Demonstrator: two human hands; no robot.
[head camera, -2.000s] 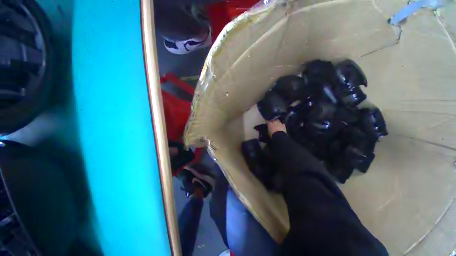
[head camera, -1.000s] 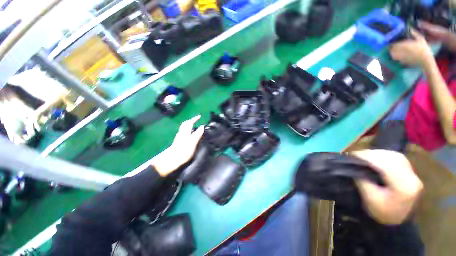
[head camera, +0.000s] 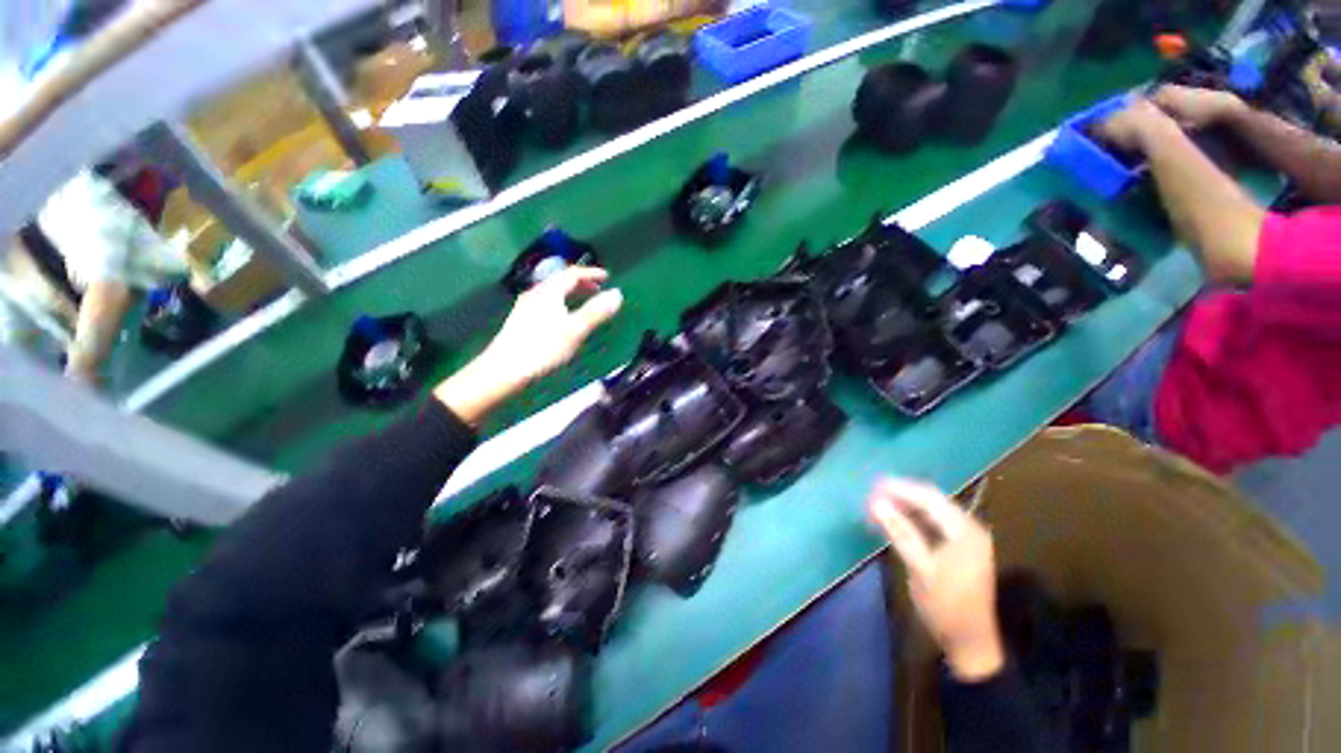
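Note:
Black housing shells (head camera: 677, 419) lie in an overlapping row along the teal bench, several hollow side up with ribs showing. My left hand (head camera: 530, 350) is over the conveyor's near rail, fingers spread and empty, its fingertips just in front of a half-assembled unit (head camera: 547, 261) with a silver disc and a blue part. I cannot tell if they touch it. My right hand (head camera: 943, 571) is above the bench's front edge, beside the drum, slightly blurred, fingers apart and empty. More half-assembled units (head camera: 383, 359) stand on the green conveyor.
A cardboard drum (head camera: 1162, 508) with black shells inside stands at the lower right. A person in a red sleeve (head camera: 1302, 316) reaches into a blue bin (head camera: 1096, 152) at the right. A grey post (head camera: 133, 441) crosses the left. Closed units (head camera: 978, 88) stand on the conveyor's far part.
My right hand has let go of the black shell it held and moved left. My left hand has shifted slightly up towards the conveyor units. More open shells lie in the near row.

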